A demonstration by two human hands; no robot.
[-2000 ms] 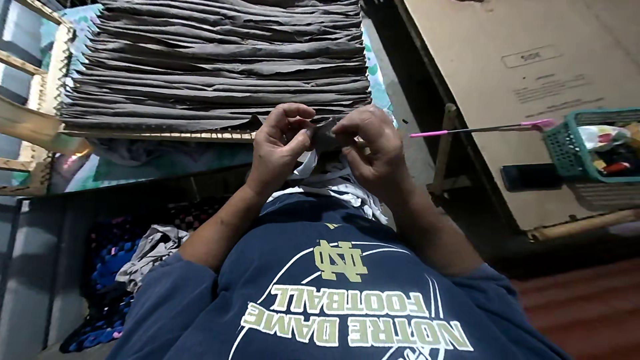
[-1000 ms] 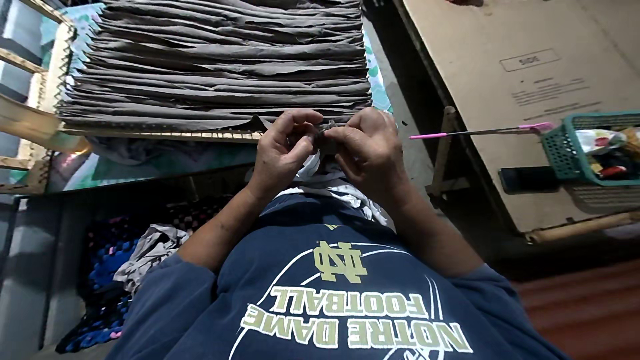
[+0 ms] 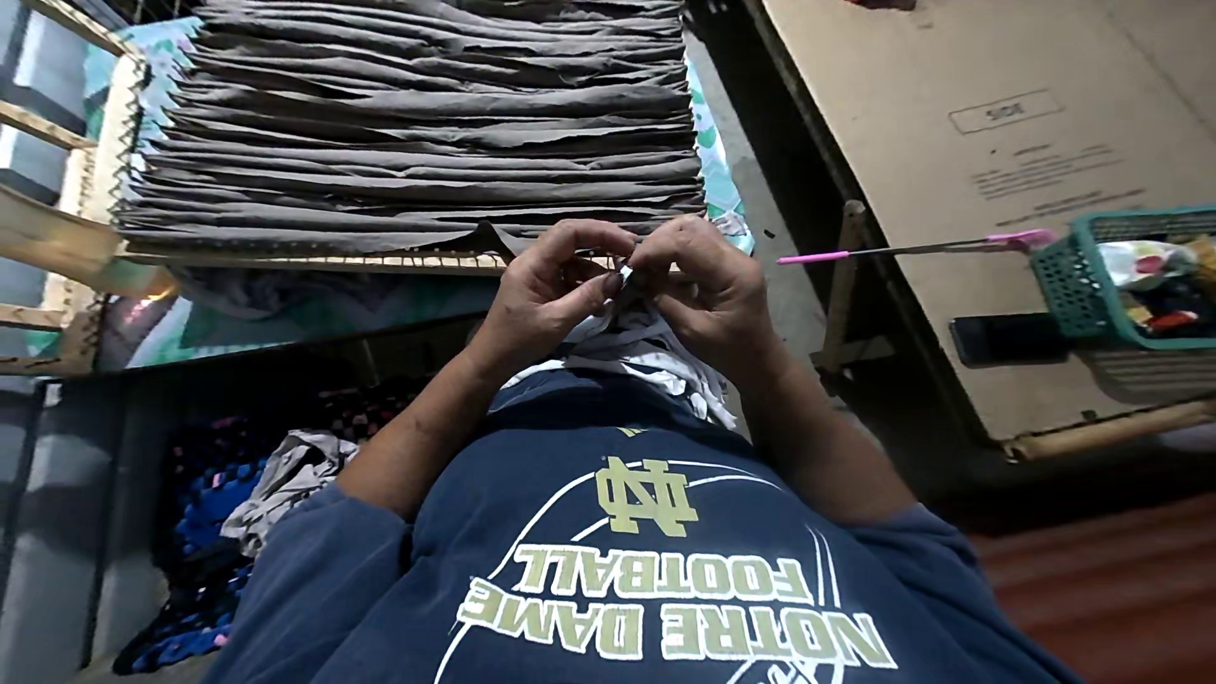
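Note:
Tightly gathered rows of grey fabric [image 3: 418,123] lie across a wooden frame [image 3: 380,258], whose near bar shows stitches along it. At that bar, toward its right end, my left hand [image 3: 570,275] and my right hand [image 3: 698,285] meet fingertip to fingertip. Both pinch a small piece of cloth strip between thumbs and forefingers; the fingers hide most of it. Light fabric strips [image 3: 655,366] lie in my lap just below the hands. A dark corner of the grey fabric stands up left of my left hand.
On the right, a cardboard-covered table [image 3: 902,123] holds a green plastic basket [image 3: 1092,275], a black phone [image 3: 1009,339] and a thin pink-ended stick [image 3: 912,249]. A wooden frame end [image 3: 114,142] stands at the left. Crumpled grey cloth [image 3: 294,484] lies on blue-and-black fabric at lower left.
Two seconds ago a flap of grey cloth showed spread between my hands; now the fingertips are closer together and mostly cover it.

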